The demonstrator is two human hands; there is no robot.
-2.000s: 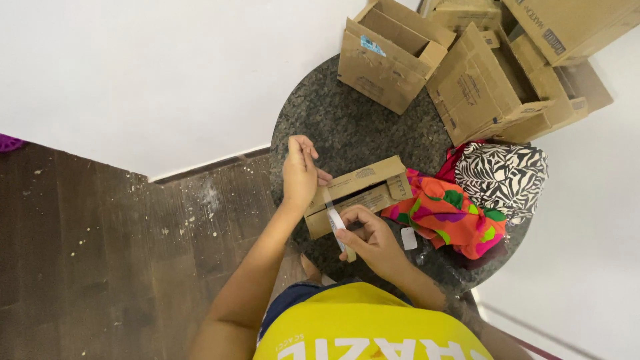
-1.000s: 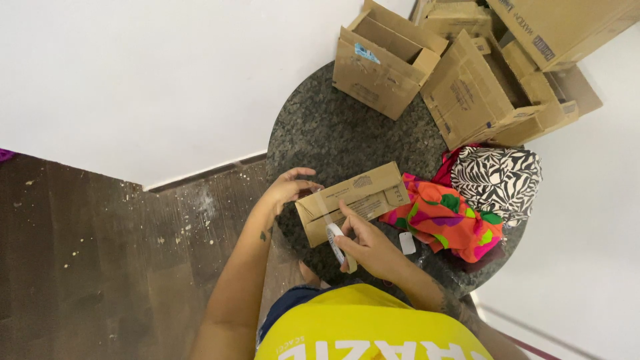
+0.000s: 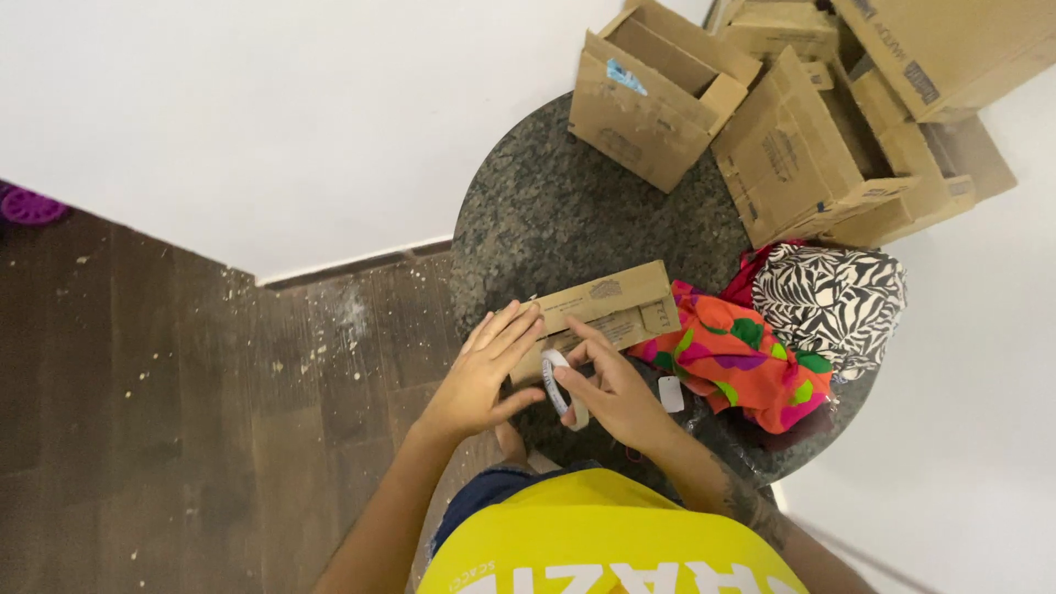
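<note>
A small cardboard box lies on the round stone table, its flaps on the near side partly folded. My left hand rests flat over the left end of the box with its fingers together, and holds nothing. At the near edge of the box, my right hand grips a roll of tape between thumb and fingers, with its index finger reaching onto the cardboard. Folded orange patterned fabric touches the right end of the box. A small white tag lies near my right hand.
Several open cardboard boxes crowd the far right side of the round stone table. Black-and-white patterned fabric lies at the right. White walls stand beyond and to the right of the table; a dark wooden floor is at the left.
My left hand has moved from beside the box's far left corner onto its left end. My right hand still holds the tape roll. The box's near flaps have changed position.
</note>
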